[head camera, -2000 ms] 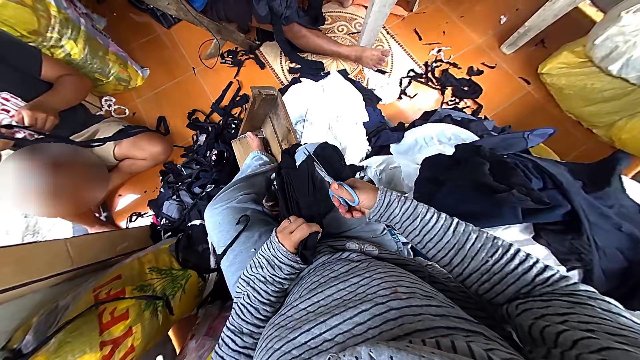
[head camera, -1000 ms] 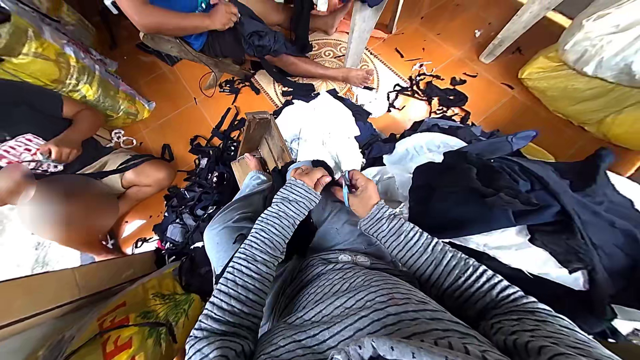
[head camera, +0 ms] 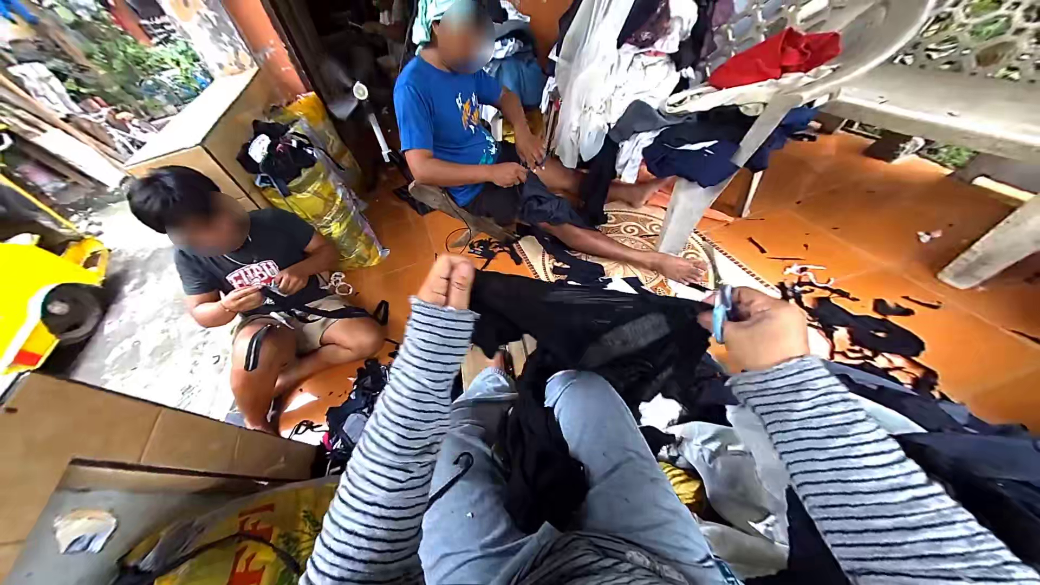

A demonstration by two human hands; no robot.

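A piece of thin black fabric (head camera: 593,317) is stretched between my two raised hands. My left hand (head camera: 448,282) grips its left end in a closed fist. My right hand (head camera: 762,327) pinches the other end and also holds scissors (head camera: 721,313) by their light blue handles; the blades are mostly hidden. Part of the dark cloth hangs down between my knees, over my light blue jeans (head camera: 617,455).
Two people sit on the tiled floor ahead, one in a blue shirt (head camera: 447,122), one in a dark shirt (head camera: 264,252). Piled garments (head camera: 959,471) lie at my right, black scraps (head camera: 865,325) beyond. A cardboard box (head camera: 146,431) stands at lower left, a plastic chair (head camera: 691,207) ahead.
My hands, close together over my lap a second ago, are now raised and wide apart with the black fabric spread between them. The view has tilted up.
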